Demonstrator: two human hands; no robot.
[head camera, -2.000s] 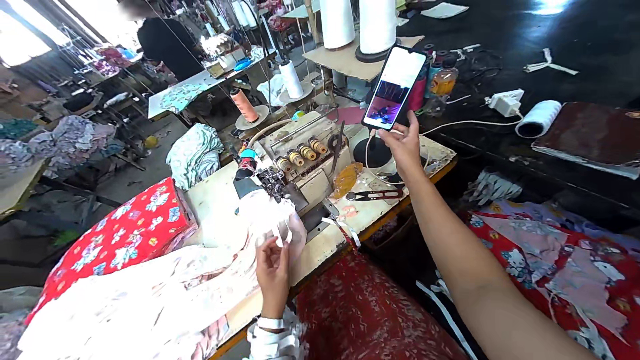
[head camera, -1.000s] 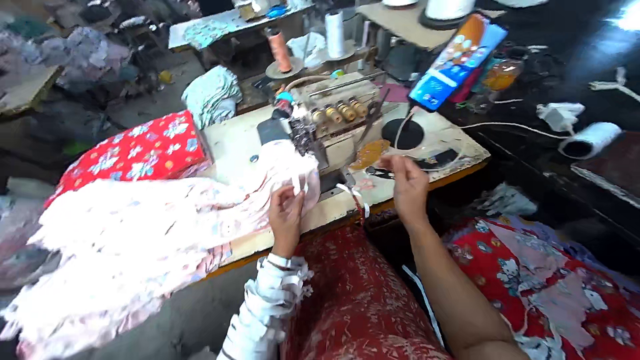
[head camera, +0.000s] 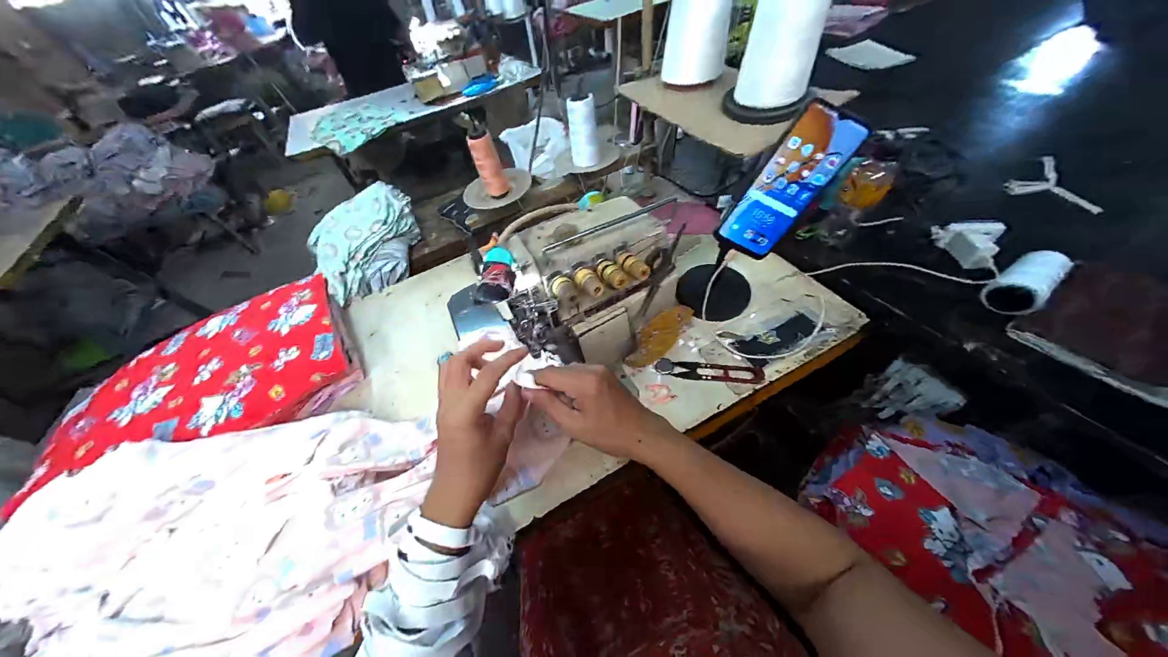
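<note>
My left hand (head camera: 474, 411) and my right hand (head camera: 589, 406) meet in front of the presser foot area of an overlock sewing machine (head camera: 593, 283). Between their fingertips they pinch a small piece of white fabric (head camera: 526, 376). Pale printed fabric (head camera: 538, 447) lies on the machine bed below them and joins visually with a large pale heap (head camera: 210, 529) to the left. White strips are wrapped around my left forearm. A lit smartphone (head camera: 789, 182) stands tilted on a holder right of the machine, with a cable at its lower end. Red-handled thread snips (head camera: 712, 370) lie near my right hand.
Folded red printed fabric (head camera: 219, 365) rests on the table's left side. Cut red fabric pieces (head camera: 967, 538) lie at lower right. Behind the machine stand an orange thread cone (head camera: 486, 164) and large white cones (head camera: 783, 55). A charger (head camera: 969, 245) sits on the dark table. A person (head camera: 351, 41) is in the background.
My right hand held the phone two seconds ago, then was apart from it; now it has moved left to the machine and meets my left hand at the fabric.
</note>
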